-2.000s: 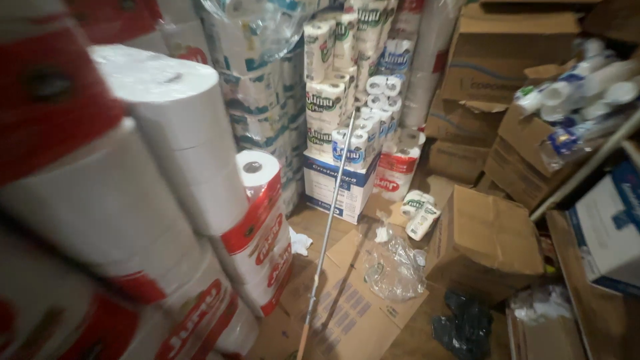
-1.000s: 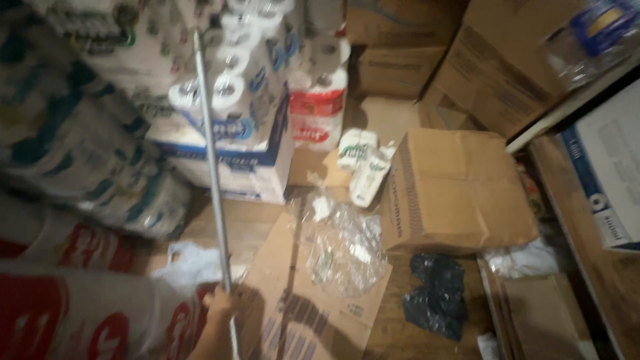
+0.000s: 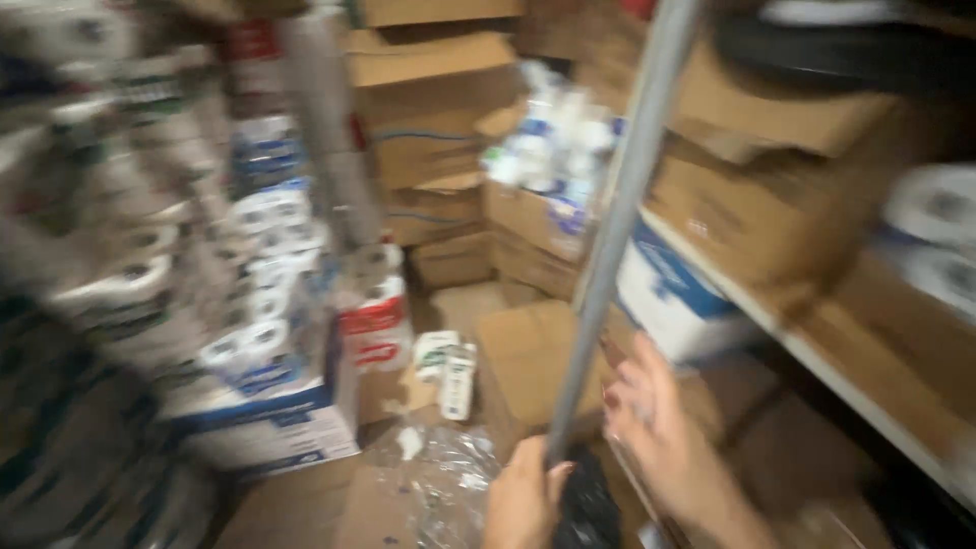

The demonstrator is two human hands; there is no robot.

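A long grey metal pole (image 3: 627, 183) rises at a tilt from the lower middle to the top of the view. My left hand (image 3: 526, 492) is closed around its lower part. Just right of the pole, my right hand (image 3: 648, 404) is raised with its fingers apart and holds nothing. Behind the hands stands a closed cardboard box (image 3: 534, 351). A crumpled black plastic bag (image 3: 587, 496) lies beneath them. The pole's upper end is out of view, and motion blurs the picture.
Packs of toilet paper (image 3: 267, 297) stand on a blue and white carton (image 3: 282, 431) at left. Clear plastic wrap (image 3: 442, 476) and two small wrapped packs (image 3: 456, 381) lie on the floor. A shelf edge (image 3: 808, 351) with boxes runs along the right.
The pole has moved from left of the cardboard box to in front of it, tilting the other way. My right hand has come into view beside it. The view has swung right.
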